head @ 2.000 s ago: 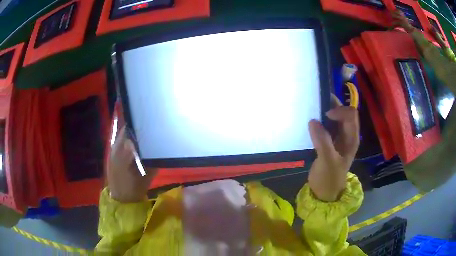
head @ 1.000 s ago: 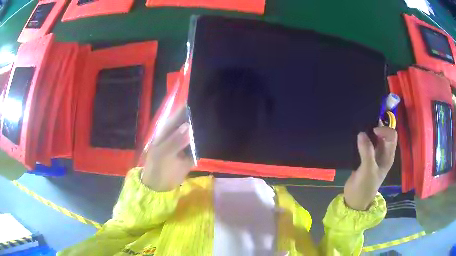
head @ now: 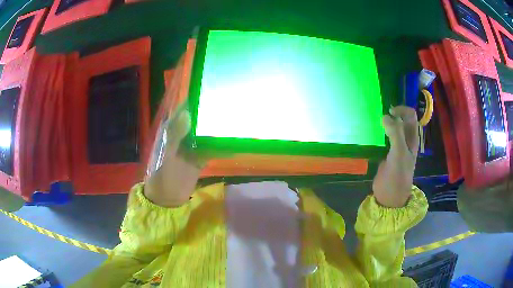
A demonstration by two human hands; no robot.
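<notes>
A tablet (head: 289, 90) is held up in front of me, its screen bright green washing out to white. My left hand (head: 179, 149) holds its left edge, with glossy clear film (head: 160, 143) beside that hand. My right hand (head: 400, 140) holds the right edge, thumb and fingers at the lower right corner. A red foam tray (head: 281, 165) shows below the tablet; the tablet hides most of it.
Stacked red foam trays with dark tablets stand at left (head: 84, 121) and right (head: 444, 112). A blue tape dispenser (head: 412, 90) with a yellow roll (head: 428, 108) is at right. More trays lie on the green bench behind. A black crate (head: 436, 270) is on the floor.
The screen has gone from white to black to green. The tablet shifted right, then somewhat back left in view and now looks smaller. Both hands still hold it.
</notes>
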